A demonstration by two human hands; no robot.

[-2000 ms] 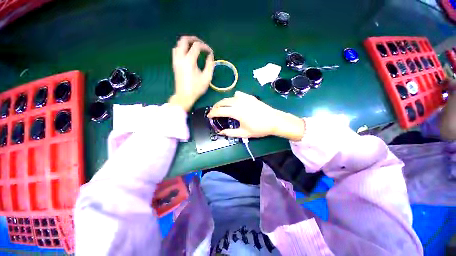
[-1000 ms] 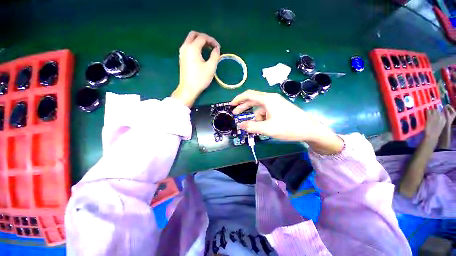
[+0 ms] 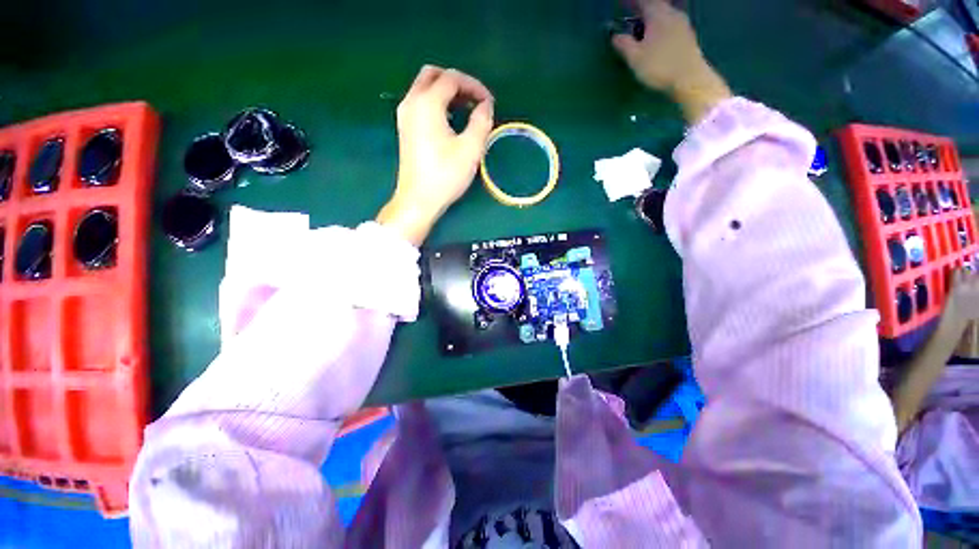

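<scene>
The black test fixture plate [image 3: 456,306] lies on the green mat. A round display module [image 3: 499,287] sits in its left holder, its face lit whitish violet. A blue board [image 3: 558,295] is on the plate's right, with a white plug and lead [image 3: 561,335] at its lower edge. My left hand [image 3: 442,134] hovers above the plate's far side, fingers curled beside the yellow tape roll [image 3: 520,164]; whether it pinches something small is unclear. My right hand [image 3: 663,52] is at the far edge of view, thumb and fingers around a dark round module [image 3: 626,26], partly hidden.
Black modules cluster at the left [image 3: 252,134]. A white scrap [image 3: 627,174] lies right of the tape, by another module [image 3: 651,207] half hidden by my sleeve. Red trays stand left [image 3: 137,279] and right [image 3: 864,214]. A blue disc [image 3: 819,161] and another person's hand [image 3: 959,300] are at right.
My right hand has left the fixture and moved up and away to the far module. The fixture's module face was dark and is now lit. My left hand stays beside the tape roll.
</scene>
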